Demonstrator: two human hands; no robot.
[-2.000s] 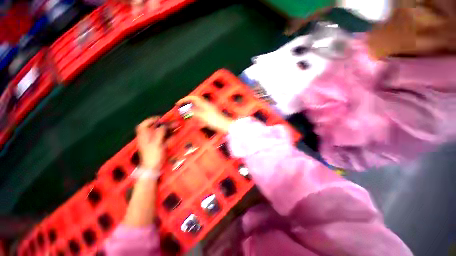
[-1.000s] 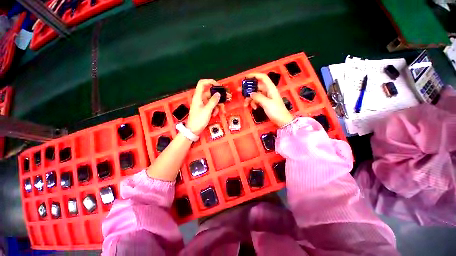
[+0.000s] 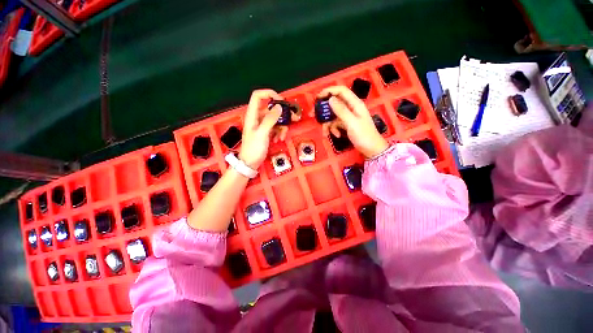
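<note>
My left hand [image 3: 261, 127] holds a smartwatch unit [image 3: 283, 114], tilted, with a lit screen. My right hand [image 3: 351, 117] holds another smartwatch unit [image 3: 324, 110] whose dark screen shows pale markings. Both are above the back part of the red compartment tray [image 3: 290, 196]. Two face-down units, one on the left [image 3: 280, 162] and one on the right [image 3: 306, 151], lie in pockets just below my hands. Other pockets hold black units and one bright-faced unit [image 3: 258, 213]. My right hand and sleeve hide some pockets.
A second red tray [image 3: 110, 182] with dark and silver units adjoins on the left. The dark green belt [image 3: 195, 58] runs behind. At right are papers [image 3: 474, 143] on a clipboard, a blue pen [image 3: 480, 110], two loose units, a calculator [image 3: 564, 91] and a person's pink sleeve [image 3: 546, 188].
Both hands still hold units in about the same place. The left unit has tilted and its screen now shows light; the right unit's screen markings look different. The view has shifted slightly.
</note>
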